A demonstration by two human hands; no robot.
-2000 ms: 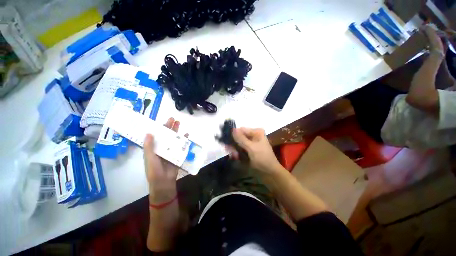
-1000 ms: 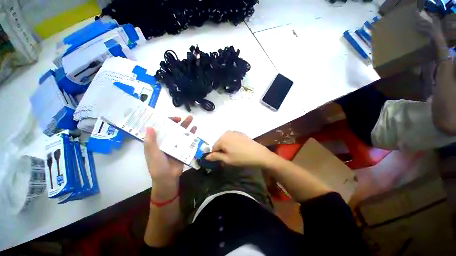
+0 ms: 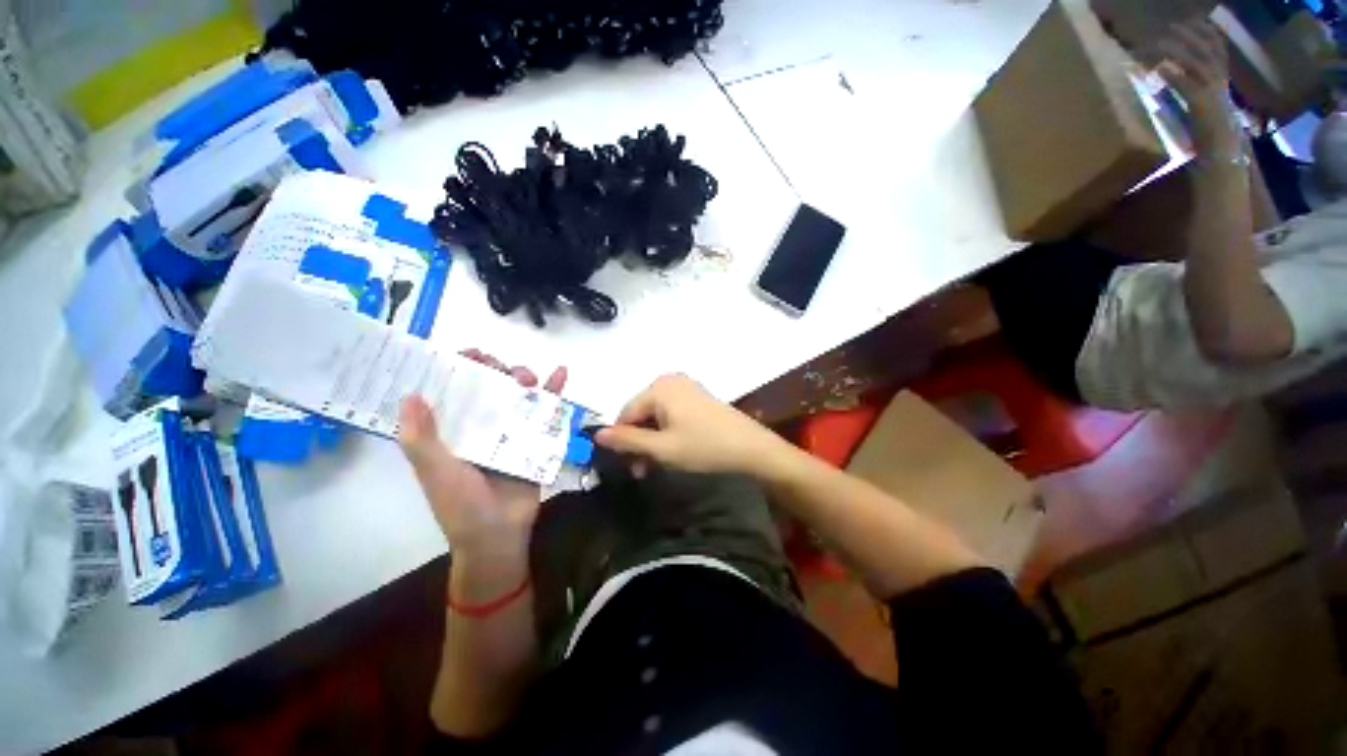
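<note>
My left hand holds a slim white and blue retail box from below, its near end over the table edge. My right hand has its fingers at the box's blue end flap, pinching a dark bit of cable there; most of the cable is hidden by the box and fingers. The box's far end overlaps the fanned stack of flat box blanks. A small black cable pile lies beyond my hands.
Closed boxes stand at left beside a crumpled bag. Loose blanks and a large cable heap lie behind. A smartphone lies right of the cables. Another person's arm is at a brown carton.
My right hand has brought the coiled black cable to the box's end, and most of it is now out of sight. The other person's brown carton has come down onto the table over the blue boxes.
</note>
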